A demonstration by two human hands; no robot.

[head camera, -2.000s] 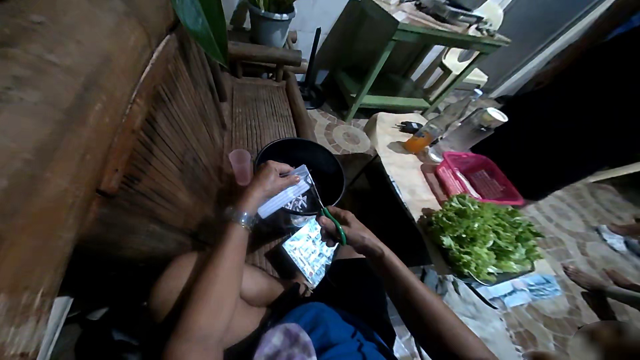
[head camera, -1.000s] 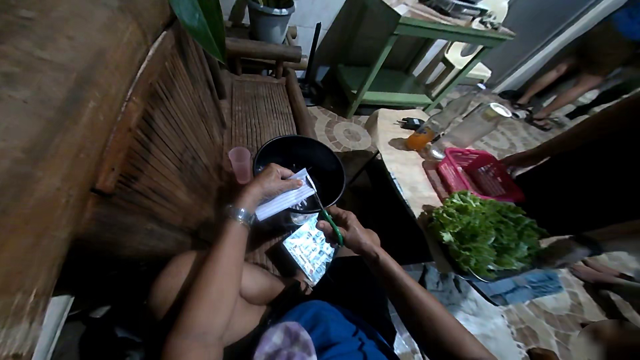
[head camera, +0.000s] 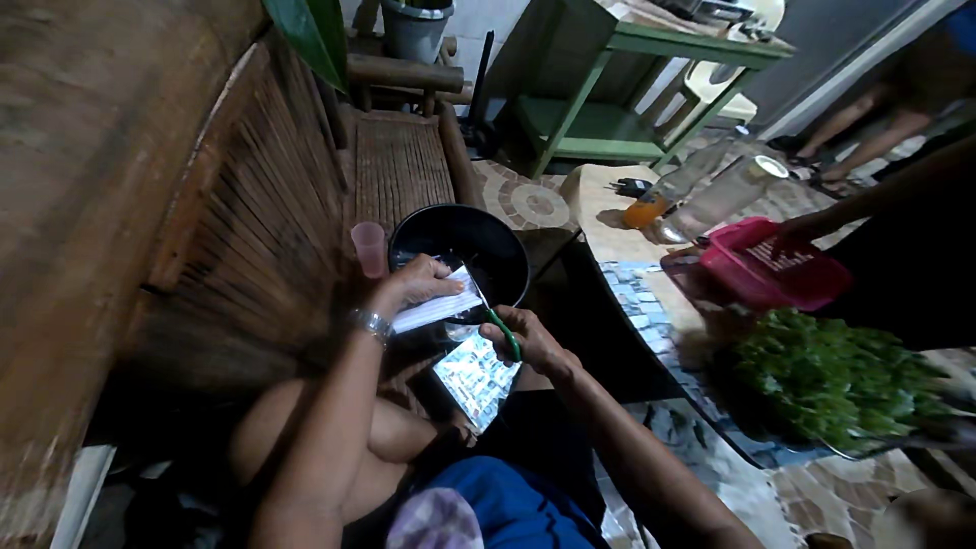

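Observation:
My left hand (head camera: 424,284), with a metal wristwatch on its wrist, grips a white, lined strip of paper or plastic (head camera: 438,309); its exact material cannot be told. In my right hand (head camera: 526,335) is a pair of scissors with green handles (head camera: 505,334). The blades meet the strip's right end. Both hands work over the near rim of a round black basin (head camera: 499,229), where small pale bits lie partly hidden by my hands. Below the hands, a shiny patterned flat piece (head camera: 479,374) lies near my lap.
A pink plastic cup (head camera: 370,250) stands left of the basin on the bamboo bench (head camera: 404,160). Rightward, a low table (head camera: 610,187) carries bottles (head camera: 720,191), a pink basket (head camera: 770,263) and leafy greens (head camera: 839,381). Another person's hand (head camera: 801,229) reaches to the basket. A green table (head camera: 595,133) stands behind.
The other person's hand, near the greens a second ago, is no longer there; a hand is now at the pink basket, which has shifted slightly. My hands stay nearly in place.

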